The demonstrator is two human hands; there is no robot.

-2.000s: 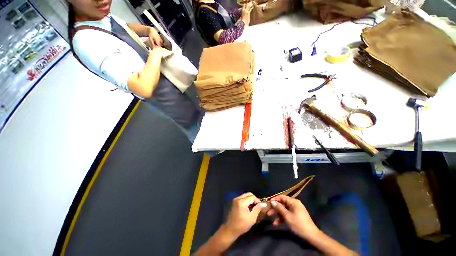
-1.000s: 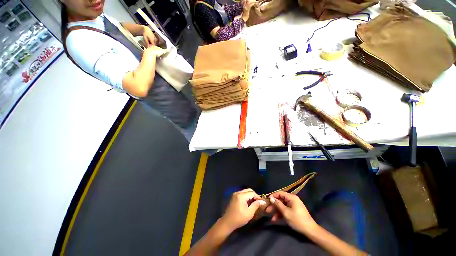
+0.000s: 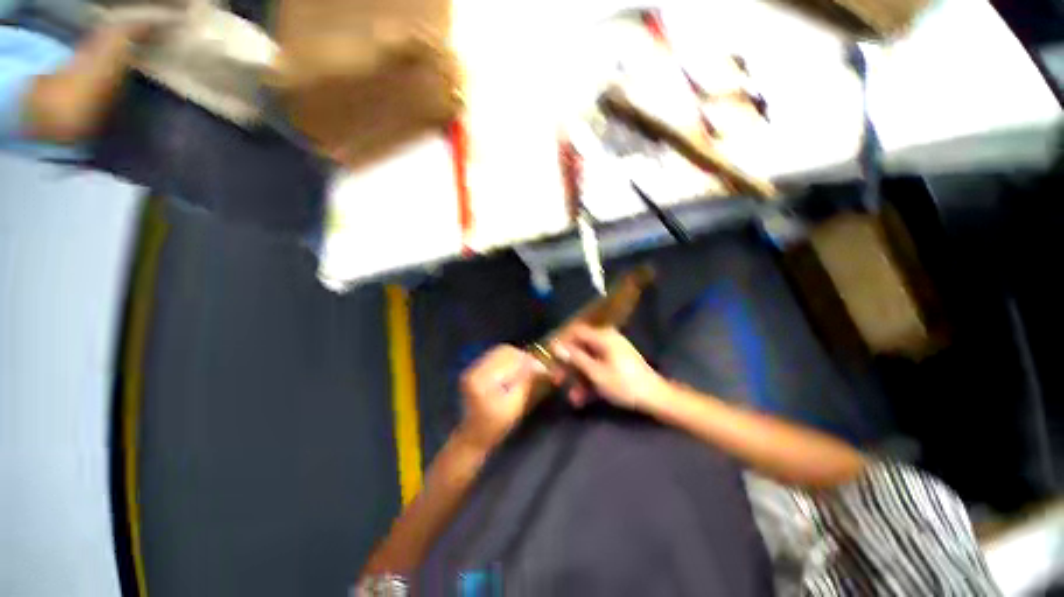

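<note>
The frame is blurred. A brown zippered panel lies over my lap, with its far end just past my hands and close to the silver bar that juts over the table edge. My left hand pinches the near part of the panel edge. My right hand pinches the same edge just beside it. A small gold-coloured glint of zipper shows between the fingertips. Whether a slider is held there cannot be told.
On the white table are a wooden-handled hammer, a thin black tool, a steel-shaft hammer and a stack of brown panels. A cardboard box stands below right. A person's arm shows at upper left.
The view has tilted down and shifted right, so the table sits higher and more of my lap and right sleeve shows. Both hands still hold the panel edge, now closer to the bar.
</note>
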